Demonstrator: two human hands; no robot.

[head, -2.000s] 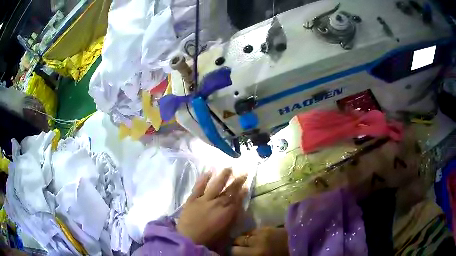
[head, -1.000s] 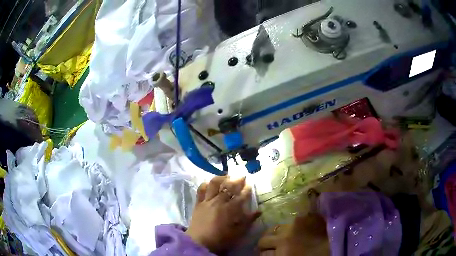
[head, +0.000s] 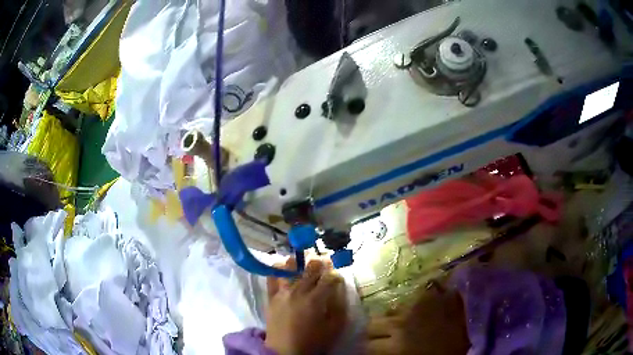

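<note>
White fabric (head: 222, 305) lies on the table at the left end of the sewing machine (head: 416, 132) and under my left hand. My left hand (head: 307, 305) is palm down on it, fingertips close to the lit needle area, partly behind the blue curved guard (head: 236, 243). Its grip on the cloth cannot be told. My right hand (head: 416, 326) is low in the picture, right of my left hand, dark and blurred, its fingers unclear. The needle itself is hidden in glare. A purple bow (head: 225, 191) is tied on the guard.
A heap of white cut pieces (head: 90, 277) is at the left. More white cloth (head: 166, 83) is piled behind the machine. A coral fabric bundle (head: 479, 206) lies right of the needle area. A purple cord hangs to the bow. A dark rounded shape is at the left edge.
My left hand has moved forward, its fingertips now close to the needle area. My right hand has shifted right, away from my left hand. The whole view has shifted too.
</note>
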